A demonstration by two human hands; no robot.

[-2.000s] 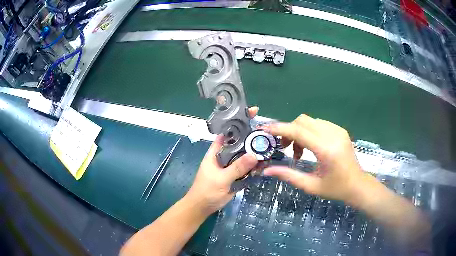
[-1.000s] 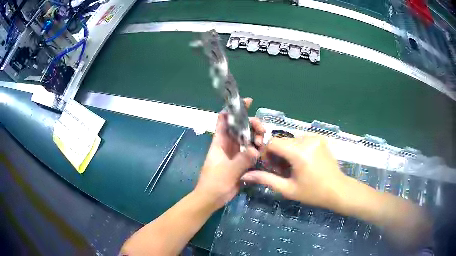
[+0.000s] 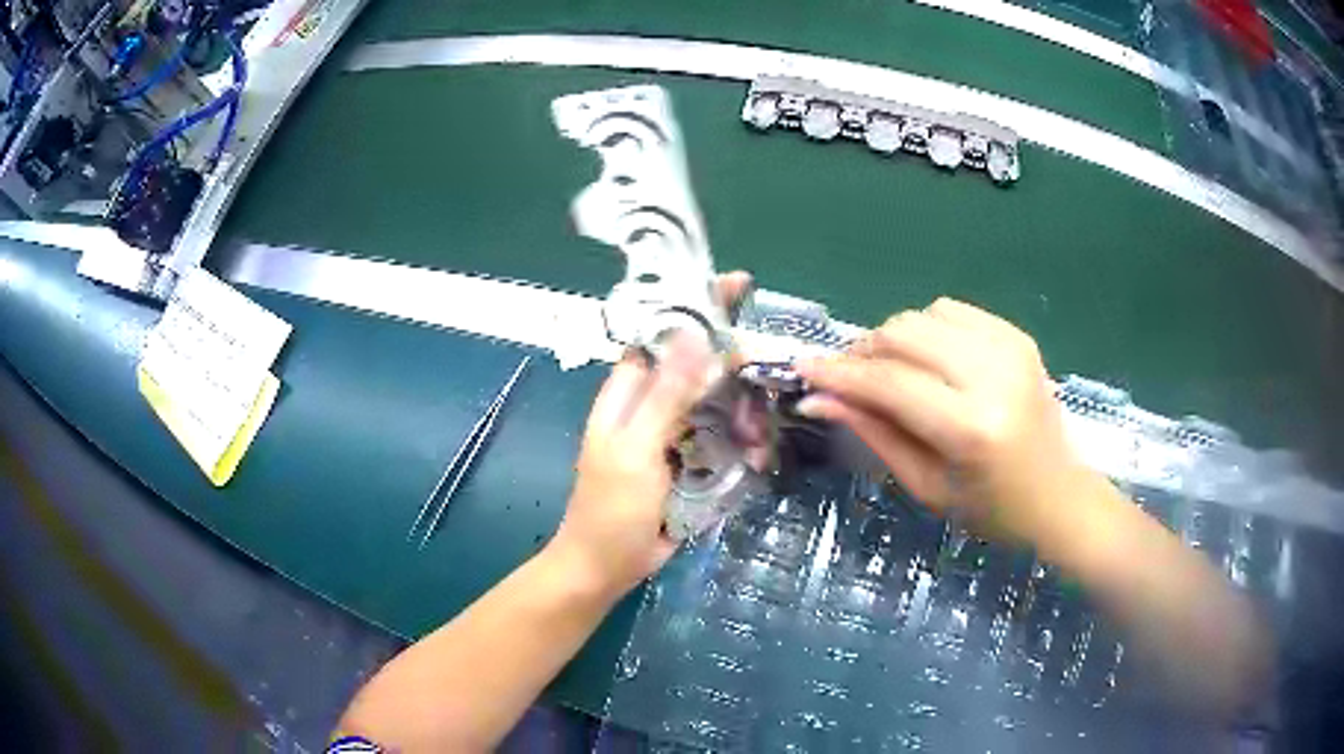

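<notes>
My left hand (image 3: 627, 457) grips a grey metal carrier fixture (image 3: 644, 251) near its lower end. The fixture stands out away from me, its scalloped edge to the left and its round pockets facing up. My right hand (image 3: 958, 405) is just right of the fixture and pinches a small round component (image 3: 772, 374), seen nearly edge-on, between thumb and fingers. The clear ribbed blister tray (image 3: 840, 648) lies below both hands; its upper part is partly hidden by them.
Another carrier fixture (image 3: 884, 133) lies on the green belt (image 3: 442, 192). Tweezers (image 3: 472, 449) and a white and yellow paper pad (image 3: 214, 376) lie at left. A station machine (image 3: 162, 162) with blue tubes is upper left. A red bin (image 3: 1235, 33) is at the far right.
The held fixture has turned from edge-on to show its pockets. My right hand has moved slightly up and right with the component. The fixture on the belt has shifted right in view.
</notes>
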